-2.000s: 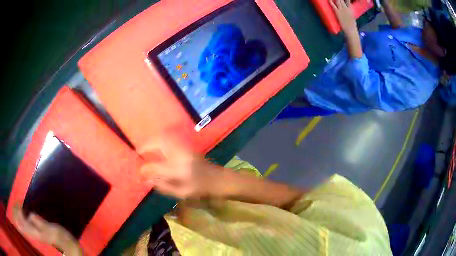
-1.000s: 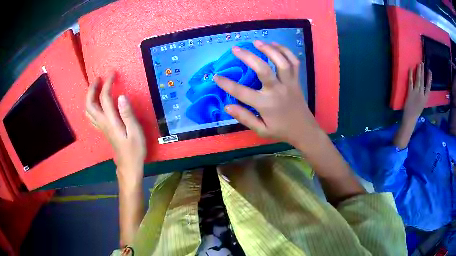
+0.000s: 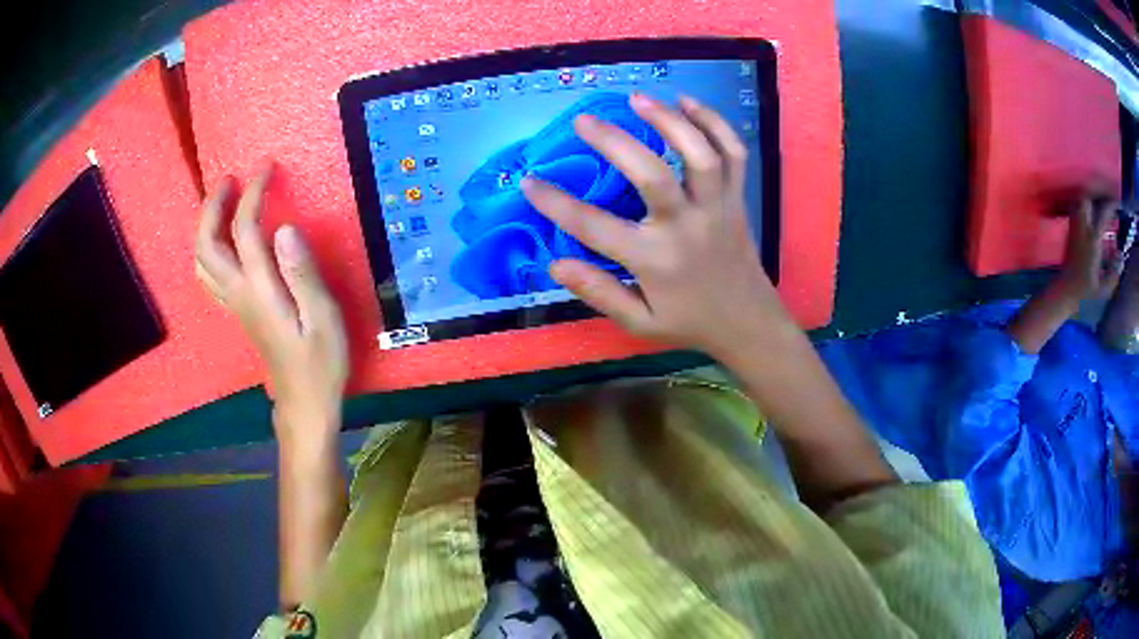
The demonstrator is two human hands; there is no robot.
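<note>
A tablet computer (image 3: 481,150) lies on a large red foam tray (image 3: 275,87), its screen lit with a blue swirl wallpaper and small icons along the left and top. A barcode label (image 3: 404,337) sits at its lower left corner. My right hand (image 3: 681,237) is spread over the right half of the screen, holding nothing; whether the fingertips touch the glass is unclear. My left hand (image 3: 281,293) rests on the foam left of the tablet, fingers apart and empty.
A second tablet with a dark screen (image 3: 81,293) lies on another foam tray (image 3: 206,362) at left. At right, a person's hand (image 3: 1089,243) and blue sleeve are by a red foam tray (image 3: 1030,137) on the green worktop (image 3: 893,175). Grey floor shows at lower left.
Since one second ago my hands have barely moved against the tablet. The view has shifted slightly. The dark tablet on the neighbour's tray at right no longer shows there, and that person's hand has moved.
</note>
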